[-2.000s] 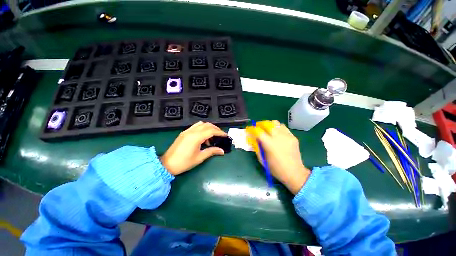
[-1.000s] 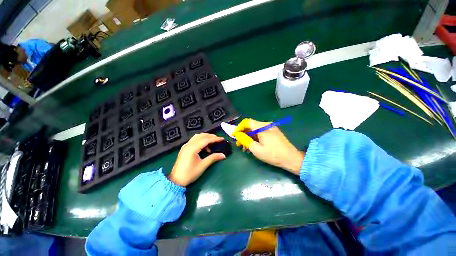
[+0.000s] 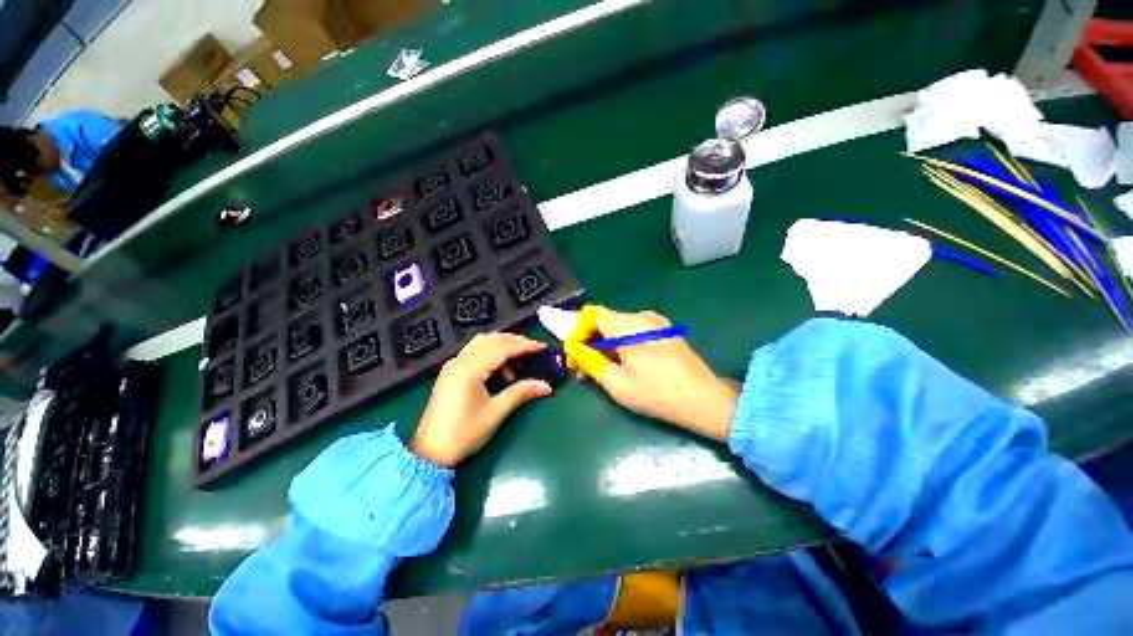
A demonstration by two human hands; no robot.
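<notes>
My left hand (image 3: 478, 395) holds a small black module (image 3: 539, 365) between thumb and fingers, just off the near right corner of the foam tray (image 3: 435, 373). My right hand (image 3: 640, 364) wears yellow finger cots and grips a blue swab stick (image 3: 652, 336), which points back to the right. A small white wipe (image 3: 558, 322) sticks out from its fingertips. The right fingertips are close beside the module; whether they touch it I cannot tell. The stick's working end is hidden by the fingers. The tray's pockets hold dark modules and a few light-faced ones.
A white dispenser bottle (image 3: 712, 221) with its lid open stands beyond my right hand. A flat wipe (image 3: 852, 263), a pile of swab sticks (image 3: 1013, 211) and crumpled wipes (image 3: 975, 118) lie right. Black trays (image 3: 93, 466) are stacked at left. A person (image 3: 77, 149) shows at far left.
The view turned between the first two frames, so the tray looks tilted. The blue stick has swung from pointing towards me to pointing right. Both hands stay near the black module.
</notes>
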